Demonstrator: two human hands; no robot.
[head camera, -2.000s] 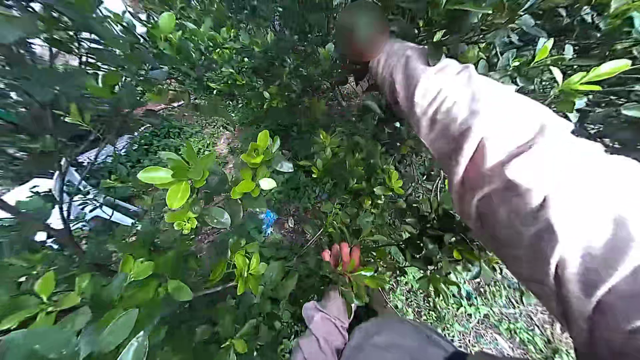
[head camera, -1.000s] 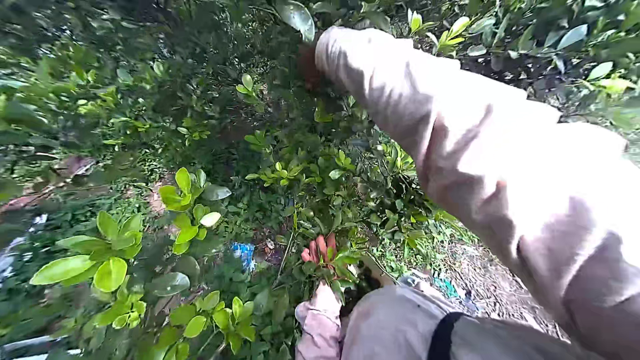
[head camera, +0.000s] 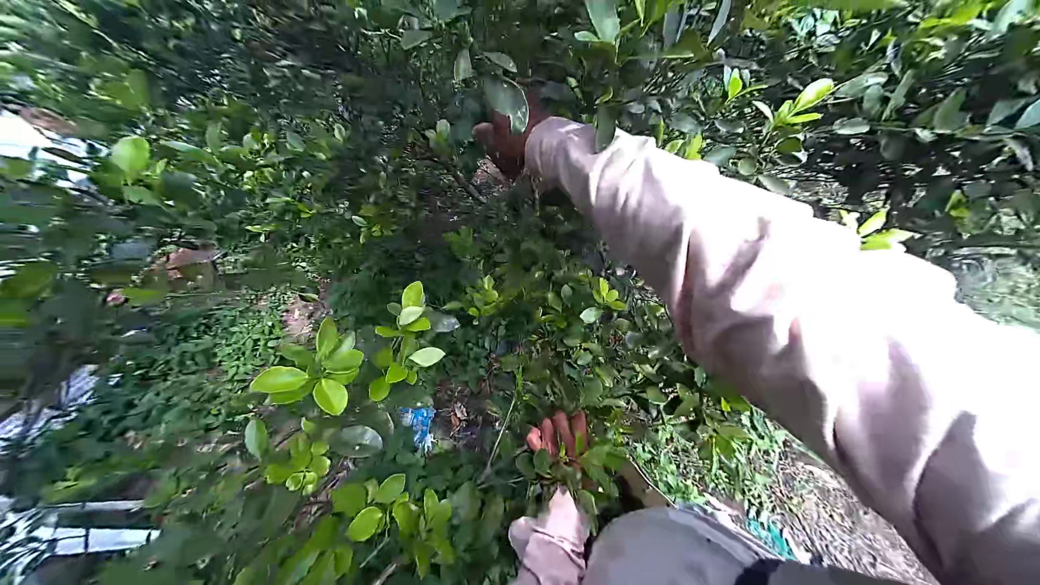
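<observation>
My right hand (head camera: 510, 140) reaches into the dark foliage at the upper middle, partly covered by leaves and shadow; whether it holds anything is hidden. Its long pale sleeve (head camera: 756, 268) crosses in from the lower right. Low in the middle, my left hand (head camera: 559, 435) points its slightly spread fingers upward among small green leaves (head camera: 597, 463). Leaves cover its palm, and no held object shows. Leafy bush branches surround both hands, with bright young leaves (head camera: 329, 374) to the left of my left hand.
A blue wrapper-like scrap (head camera: 418, 424) lies left of my left hand. My grey-clad leg (head camera: 674, 544) is at the bottom. Teal material (head camera: 770, 536) lies on the ground at lower right. Pale sheet-like objects (head camera: 101, 539) show at lower left.
My right hand, mostly hidden behind its sleeve and leaves one second ago, now shows more among the foliage. My left hand stays low among leaves. The view has shifted.
</observation>
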